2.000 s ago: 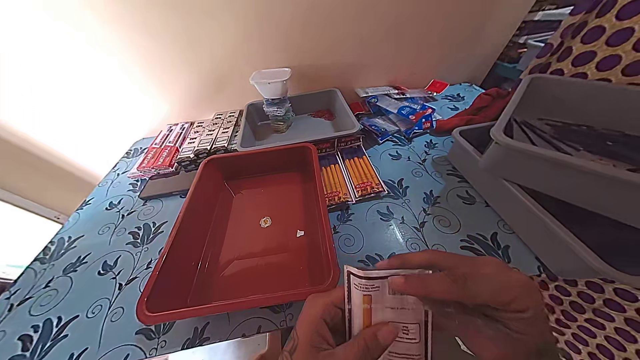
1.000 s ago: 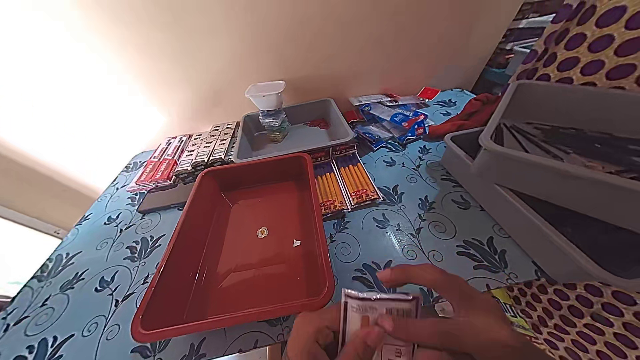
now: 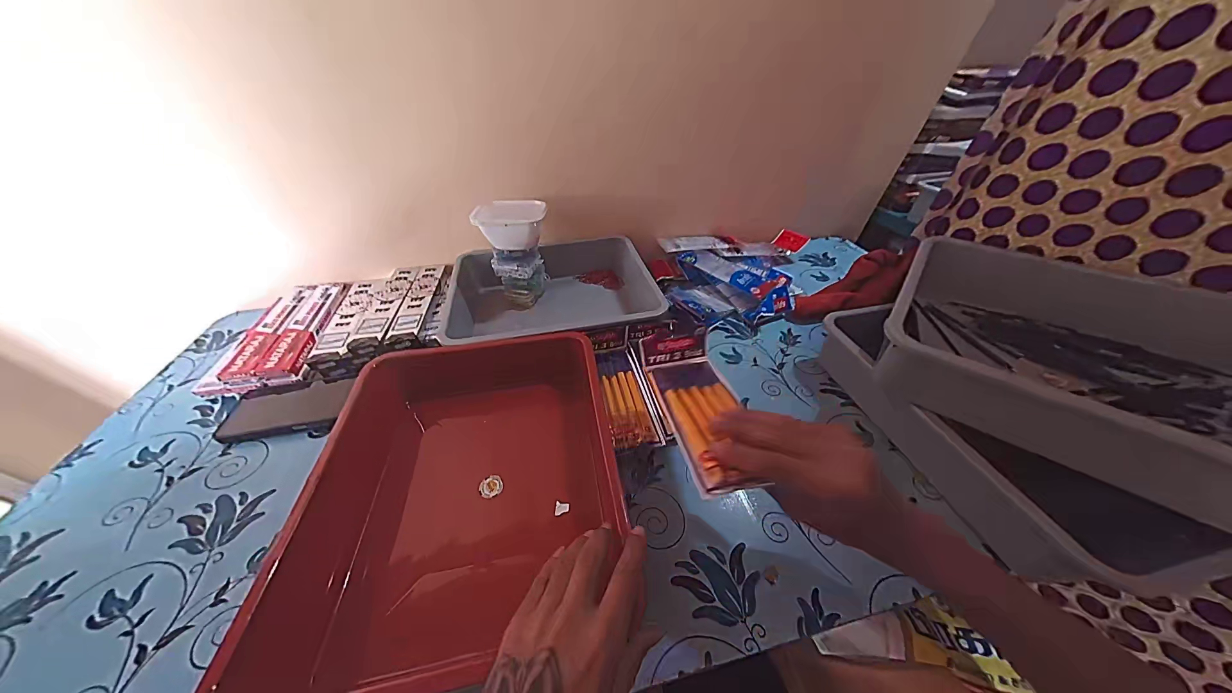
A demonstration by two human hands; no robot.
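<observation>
My right hand (image 3: 799, 467) has its fingers on the lower end of a clear packet of orange pens (image 3: 695, 409), right of the red tray. Under and left of it lie more packets of orange pens (image 3: 628, 399). My left hand (image 3: 582, 611) rests with fingers spread over the near right rim of the red plastic tray (image 3: 602, 414) and grips nothing that I can see. Inside that tray are a small round piece (image 3: 491, 486) and a small white scrap (image 3: 562, 507).
Behind stands a grey tray (image 3: 616, 316) with stacked clear containers (image 3: 520, 269). Boxes (image 3: 371, 322) stand left, blue plastic wrappers (image 3: 736, 279) right. Stacked grey trays (image 3: 1020, 385) with dark thin items stand at the right; a printed paper (image 3: 914, 640) lies near the front edge.
My hands have parted from the packet they held together low in the view. The right hand has moved forward to the pen packets; the left has moved onto the red tray's rim.
</observation>
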